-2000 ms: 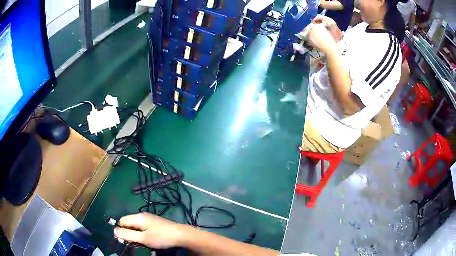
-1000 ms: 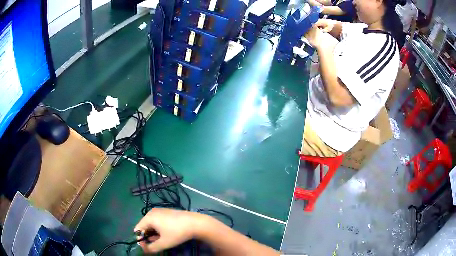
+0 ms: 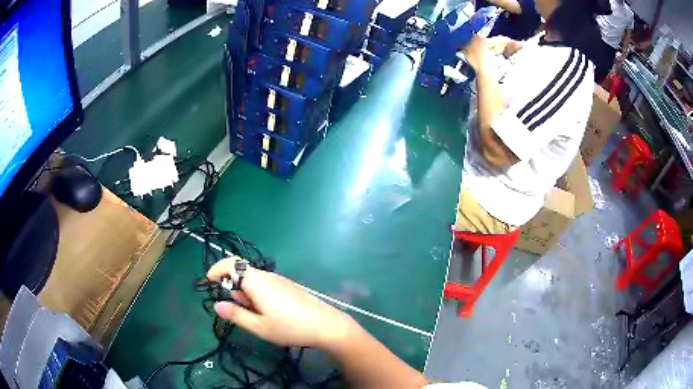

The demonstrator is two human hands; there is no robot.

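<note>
My right hand [image 3: 277,308] reaches in from the lower right over the tangled black cables [image 3: 228,357]. A small metal cable plug [image 3: 240,267] shows at its fingers, with a pale end beside it; how they are gripped is partly hidden. The thumb and index fingertip are apart. My left hand is not in view. At the lower left edge, an open retail box with pale grey flaps [image 3: 34,327] and a dark blue inner part [image 3: 68,366] is cut off by the picture's rim.
A monitor [image 3: 34,99] and black mouse [image 3: 76,188] are at the left, the mouse on brown cardboard [image 3: 99,251]. A white adapter [image 3: 153,175] lies behind. Stacked blue boxes [image 3: 285,91] stand ahead. A seated person [image 3: 524,137] works at the right, near red stools [image 3: 650,247].
My right hand has moved forward from the near side onto the cable bundle, now covering the narrow black bar. A black lead runs in from the lower left. The open box has shifted slightly left.
</note>
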